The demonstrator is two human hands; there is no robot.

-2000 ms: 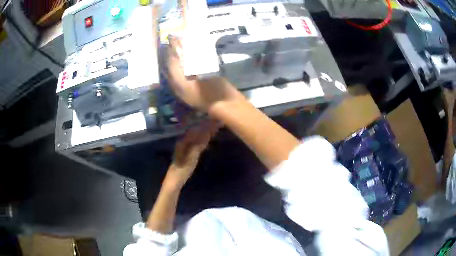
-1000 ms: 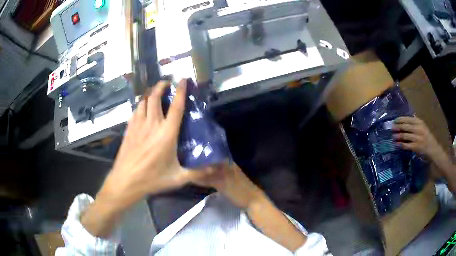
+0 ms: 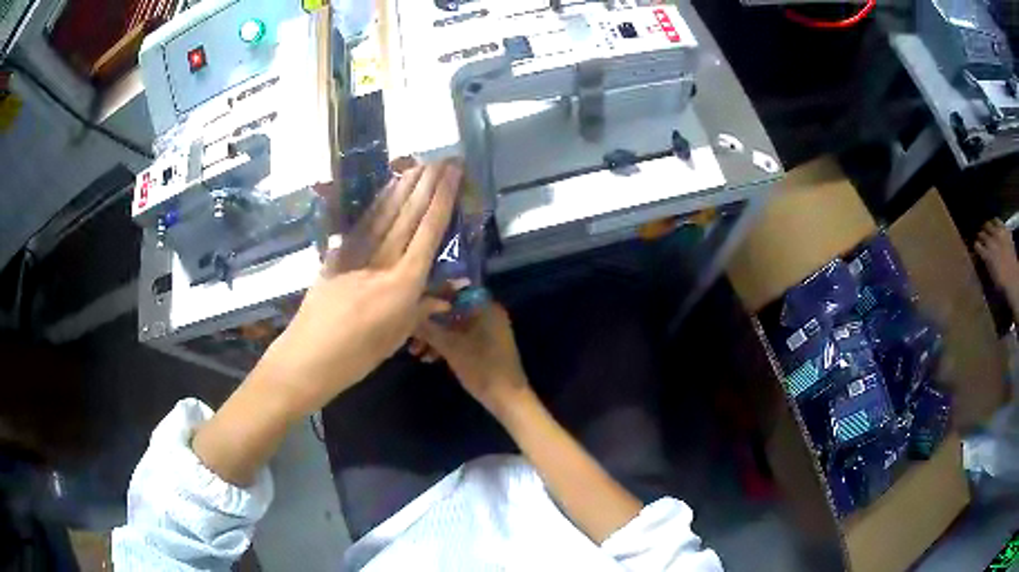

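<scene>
A dark blue film-wrapped retail box, possibly several in a stack, lies at the front mouth of the machine's feed channel. My left hand lies over it with fingers extended toward the channel, hiding much of it. My right hand is at its near end, fingers curled against it from below. The feed channel holds dark boxes between tan-edged guide rails. The white end-sealing machine stands on both sides of the channel. The exact contact under my left palm is hidden.
An open brown carton with many loose wrapped blue boxes stands at the right. Another person's hand shows at the right edge. The control panel has a red button and a green lamp. Other machinery stands at upper right.
Since one second ago, the wrapped box has moved from in front of the machine to the channel mouth, with both hands on it. The other person's hand has left the carton. The view has shifted.
</scene>
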